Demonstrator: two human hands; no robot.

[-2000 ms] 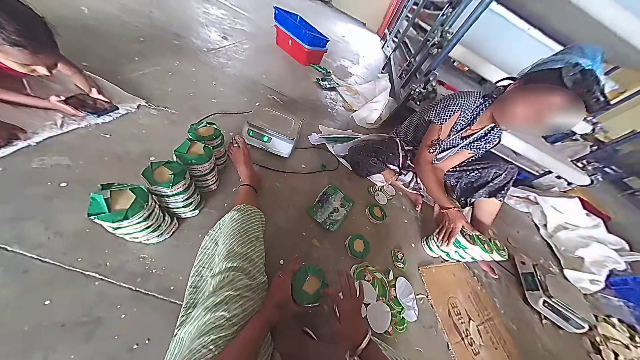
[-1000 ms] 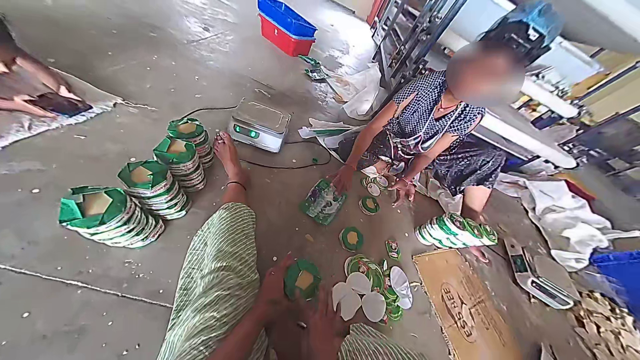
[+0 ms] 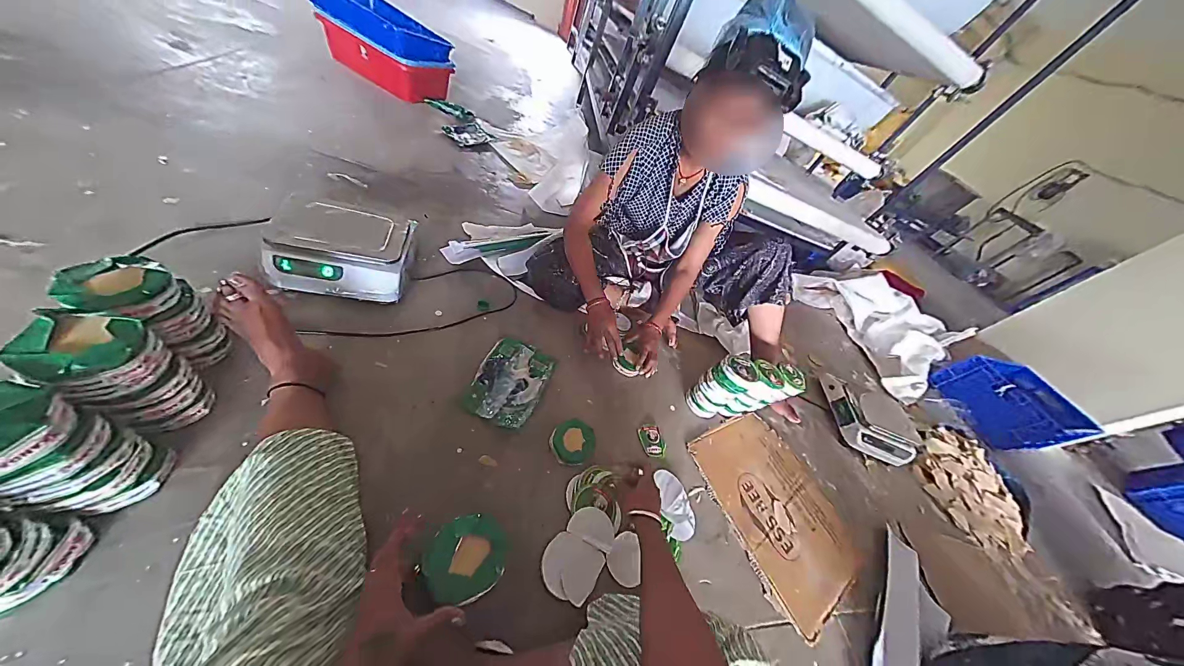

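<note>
My left hand point(image 3: 398, 592) rests against the left edge of a round green-wrapped packet point(image 3: 463, 558) with a tan patch, its thumb and fingers spread around it on the floor. To the right, my right hand point(image 3: 638, 492) reaches onto a pile of round printed green pieces point(image 3: 592, 490); whether its fingers hold one cannot be made out. White paper discs point(image 3: 573, 561) lie below that pile. Beyond are a smaller round green piece point(image 3: 573, 441), a small printed label point(image 3: 651, 440) and a green plastic packet point(image 3: 510, 382).
Stacks of green-topped round packets point(image 3: 102, 356) stand at left near a digital scale point(image 3: 338, 245) with a cable. Opposite, a seated person handles a round piece point(image 3: 629, 356) beside a stack of round packets point(image 3: 740, 384). A cardboard sheet point(image 3: 777, 527) and second scale point(image 3: 869, 425) lie right.
My right hand has moved from beside the green-wrapped packet to the pile of round pieces. The person opposite has drawn both hands together over a round piece. The view has shifted.
</note>
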